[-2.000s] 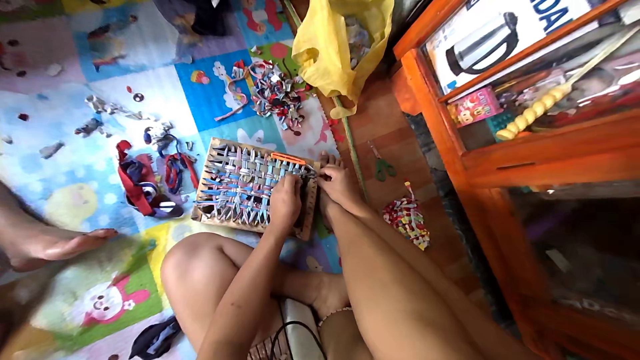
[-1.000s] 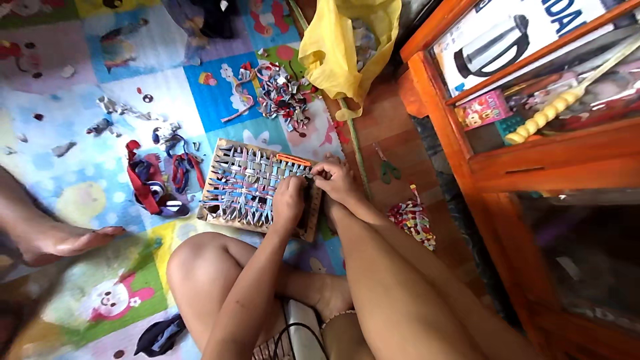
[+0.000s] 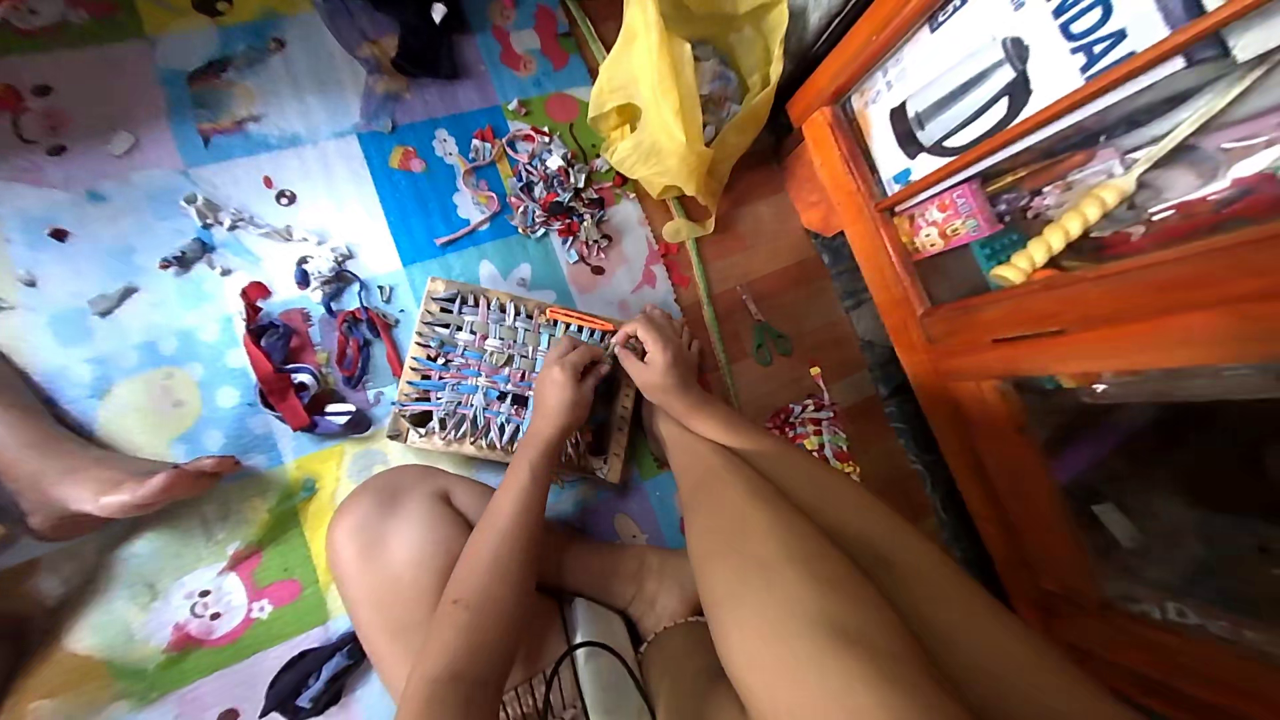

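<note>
A square wooden loom frame (image 3: pixel 411 420) lies on the patterned floor mat, with fabric strips (image 3: pixel 480 370) woven across it between its pegs. Over the frame's right part is my left hand (image 3: pixel 570 385), its fingertips pinching a fabric strip at the weave's edge. My right hand (image 3: pixel 655 350) is at the upper right corner, thumb and index finger closed on the strip close to the left fingertips. An orange tool or strip (image 3: pixel 580 319) lies along the top edge beside both hands; its exact kind cannot be told. My fingers partly hide the strip.
Fabric loops (image 3: pixel 560 190) lie piled above the frame, and red and navy cloth scraps (image 3: pixel 275 350) to its left. A yellow plastic bag (image 3: pixel 650 130), green-handled scissors (image 3: pixel 770 340), a multicoloured fabric bundle (image 3: pixel 815 425) and an orange wooden cabinet (image 3: pixel 880 240) are at right. Another person's foot (image 3: pixel 150 490) is at left.
</note>
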